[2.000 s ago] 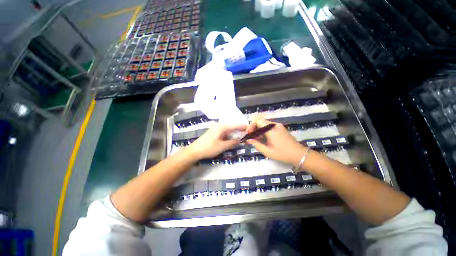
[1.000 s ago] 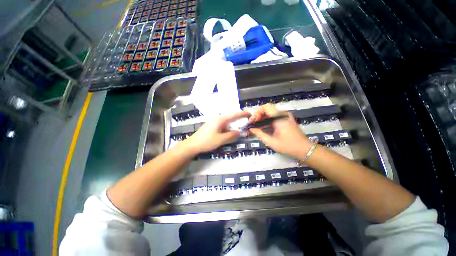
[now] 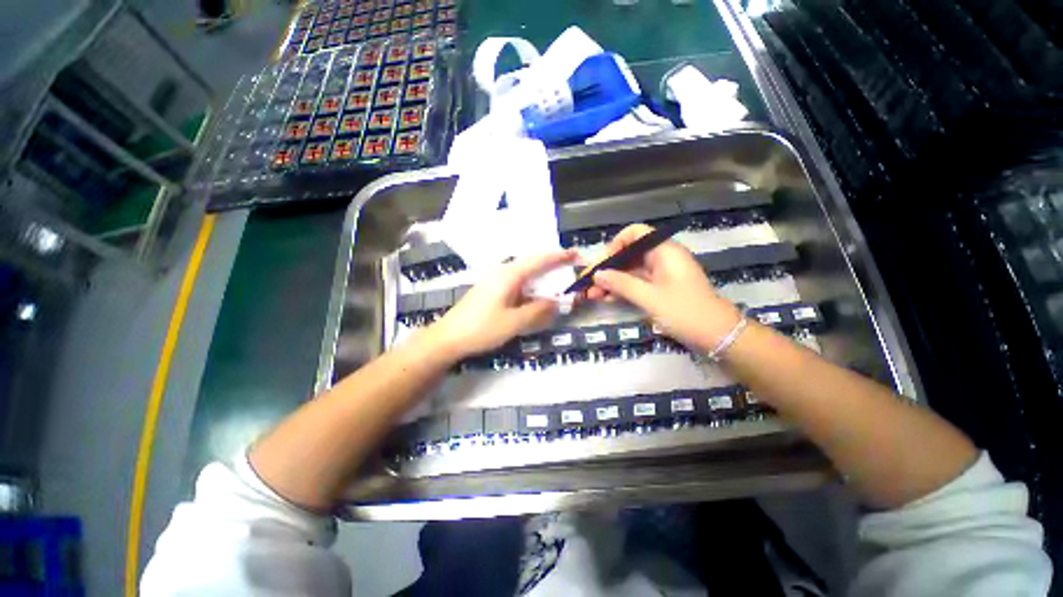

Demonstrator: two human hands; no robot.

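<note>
My left hand (image 3: 504, 306) holds the end of the white label backing strip (image 3: 536, 210), which runs over the tray's far edge. My right hand (image 3: 667, 287) holds dark tweezers (image 3: 635, 252), their tip at the strip near my left fingertips. Whether a label is on the tip cannot be told. Both hands are above the steel tray (image 3: 501, 510). Rows of black components (image 3: 501, 420) with shiny pins lie in it on pale liner strips. Small white labels (image 3: 607, 413) sit on many blocks of the nearest row and on several in the row beyond. My hands hide parts of the middle rows.
Clear blister trays (image 3: 350, 111) with orange-red parts stand at far left. A blue-and-white bundle (image 3: 583, 111) and crumpled white paper (image 3: 704, 99) lie beyond the tray. Black blister trays (image 3: 933, 105) are stacked at right. A blue stool (image 3: 44, 554) is at lower left.
The tweezers have swung from lying nearly level to a steeper slant, their rear end raised. My hands have moved slightly away from me since the first frame. The view has shifted a little.
</note>
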